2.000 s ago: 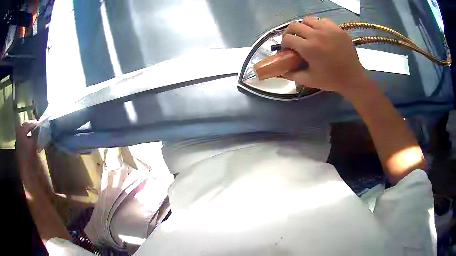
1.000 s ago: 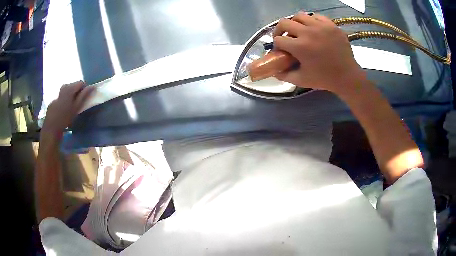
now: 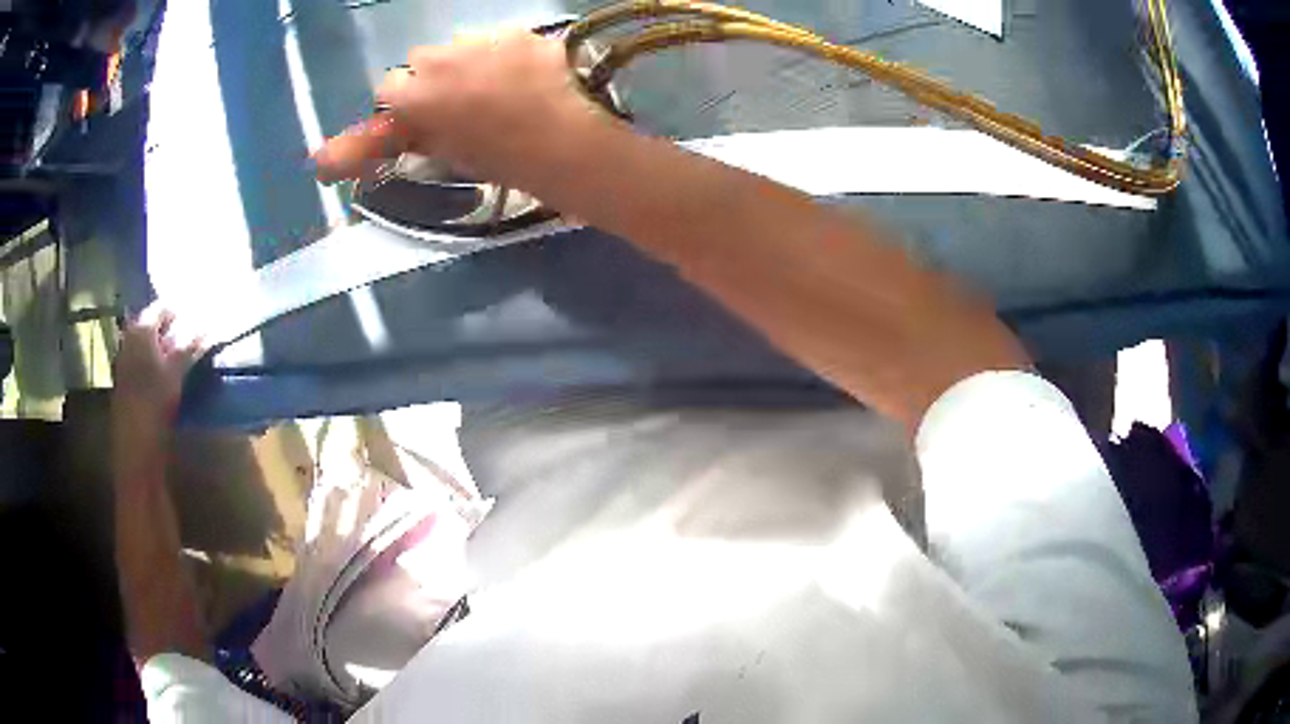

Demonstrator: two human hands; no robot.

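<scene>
A long white fabric strip (image 3: pixel 920 163) lies along the near part of the blue-grey table cover (image 3: pixel 792 269). The steam iron (image 3: pixel 460 205) rests on the strip left of the middle, its tip towards the left. My right hand (image 3: pixel 488 106) is closed round the iron's orange-brown handle (image 3: pixel 354 147); the hand and forearm hide part of the iron and strip. My left hand (image 3: pixel 159 347) is at the table's left front corner, holding the strip's left end; its fingertips are small and washed out by glare.
Gold-yellow steam hoses (image 3: pixel 905 88) loop from the iron to the right. Another white piece (image 3: pixel 976 12) lies at the far edge. White and pinkish cloth (image 3: pixel 389 566) hangs below the table at left. A purple bag (image 3: pixel 1160 495) is below at right.
The iron and my right hand have slid left along the strip, stretching the hoses. More strip shows at right. My left hand has moved from on the strip back to the table's corner.
</scene>
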